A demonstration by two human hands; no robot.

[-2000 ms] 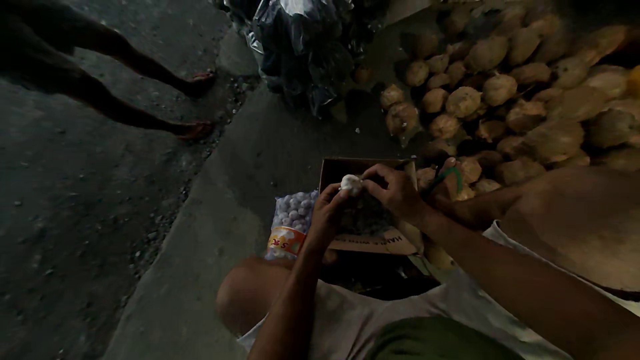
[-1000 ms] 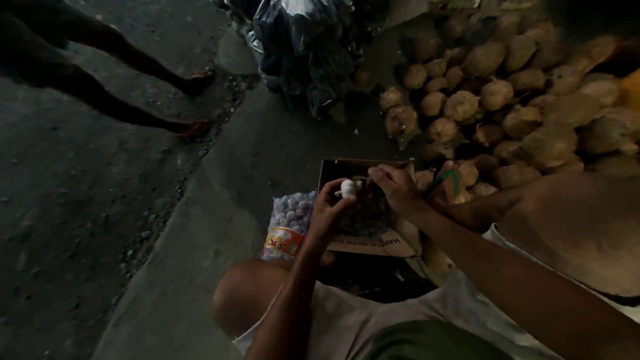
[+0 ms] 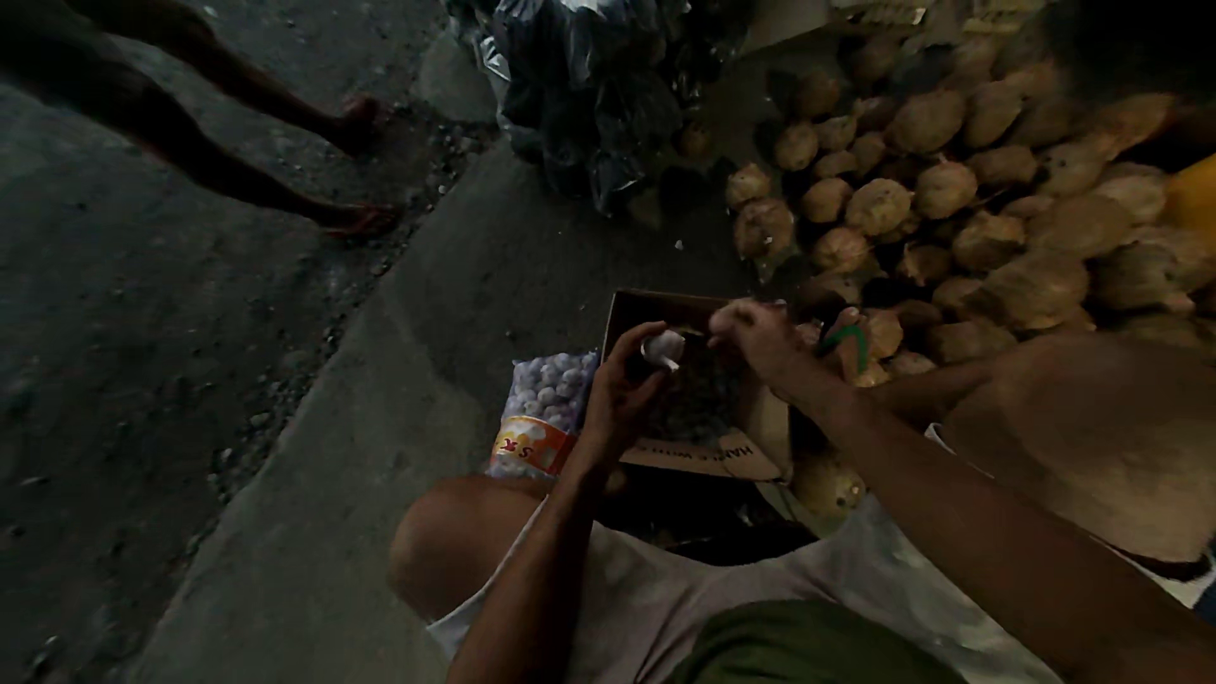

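A white garlic bulb (image 3: 663, 351) is held between the thumb and fingers of my left hand (image 3: 625, 385), over the left part of an open cardboard box (image 3: 689, 458). To its right, my right hand (image 3: 755, 337) is apart from the bulb, above the box's far right side, with its fingertips drawn together; whether something small is pinched there cannot be told. Dark loose matter lies in the box, too dim to name. A mesh or plastic bag of garlic bulbs (image 3: 546, 399) with an orange printed band leans left of the box.
Many brown husked root vegetables or coconuts (image 3: 879, 206) are heaped at the right. Dark plastic bags (image 3: 579, 95) stand beyond the box. Another person's legs (image 3: 218, 142) are at the upper left, on the road. A foot with a green strap (image 3: 845, 347) is right of the box.
Two seconds ago both my hands were together at the bulb. My right hand has since moved away to the right, while the left keeps hold of the bulb.
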